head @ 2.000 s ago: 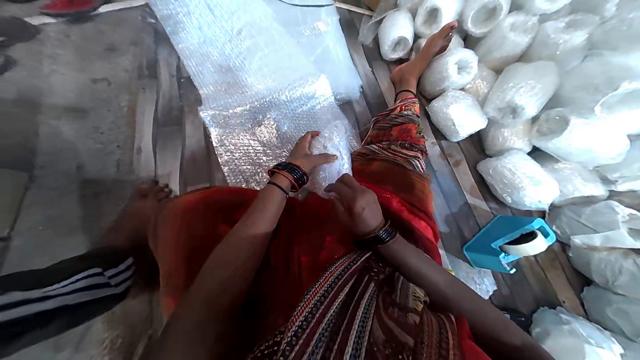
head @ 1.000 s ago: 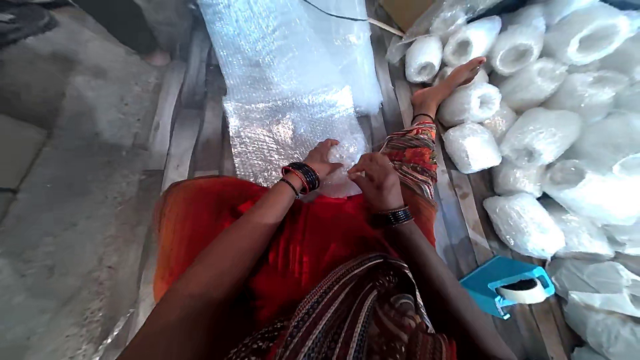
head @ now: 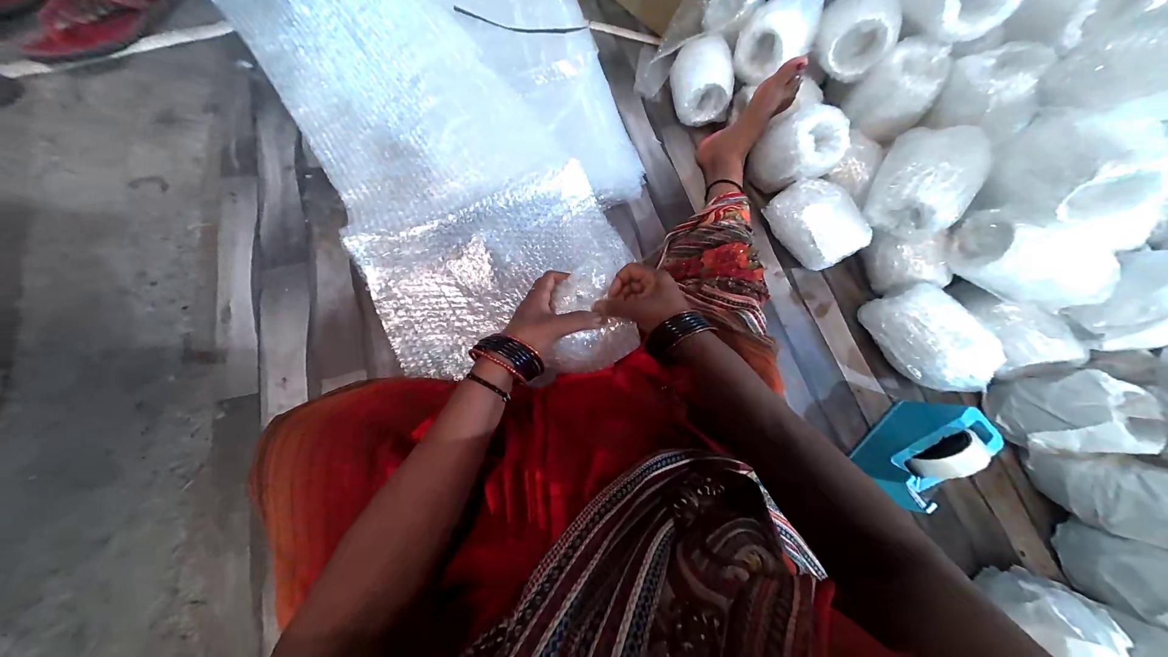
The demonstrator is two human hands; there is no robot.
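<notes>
A bundle wrapped in clear bubble wrap (head: pixel 593 342) rests at the edge of my lap, between my two hands. My left hand (head: pixel 547 315) lies around its left side, thumb and fingers spread over the plastic. At its upper right, the fingers of my right hand (head: pixel 643 297) are bent together against the wrap; whether they pinch a piece of it, I cannot tell. Flat sheets of bubble wrap (head: pixel 438 201) stretch away from the bundle over the striped floor covering. What is inside the bundle is hidden.
Many bundles in clear wrap (head: pixel 926 178) are heaped at the right, beside my outstretched foot (head: pixel 753 119). A blue tape dispenser (head: pixel 890 447) with a roll of tape (head: pixel 949 456) stands on the floor at my right. A dark strip or cord (head: pixel 520 27) crosses the sheets at the top.
Two seconds ago another person's leg in dark striped trousers showed at the left; it is out of view now. My right hand has moved up along the bundle. The view has shifted somewhat.
</notes>
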